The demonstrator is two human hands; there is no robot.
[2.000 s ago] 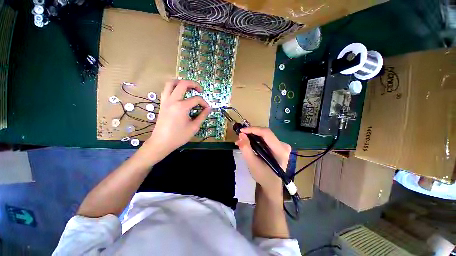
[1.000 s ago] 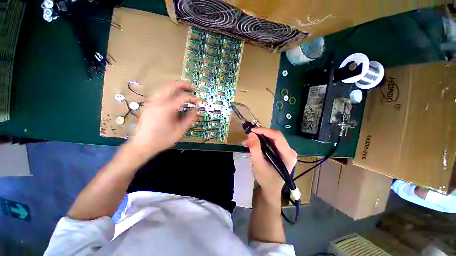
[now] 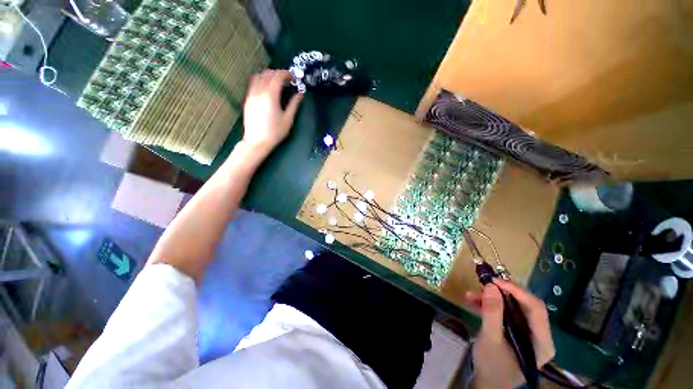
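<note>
My left hand (image 3: pixel 267 110) is at the bundles of wired discs (image 3: pixel 323 74) on the green mat, fingers apart at the white rounds; whether it grips any is unclear. My right hand (image 3: pixel 513 323) holds the soldering iron (image 3: pixel 514 319), its tip and the thin curved guide beside the panel's right edge. The PCB panel (image 3: pixel 447 199) lies on the cardboard work sheet (image 3: pixel 524 228). Several wired discs (image 3: pixel 359 217) lie at its left, with dark leads running over the panel's lower part.
A tall stack of PCB panels (image 3: pixel 199 95) stands at the upper left. A patterned strip (image 3: pixel 505 138) and a large carton (image 3: pixel 577 83) are behind the panel. At right are a jar (image 3: pixel 602 197), loose rings (image 3: pixel 558 259), a black box (image 3: pixel 608 292) and a solder reel (image 3: pixel 672 241).
My left hand has left the panel and reached to the disc bundles. The view has swung left and tilted, showing the panel stack. My right hand still holds the iron by the panel.
</note>
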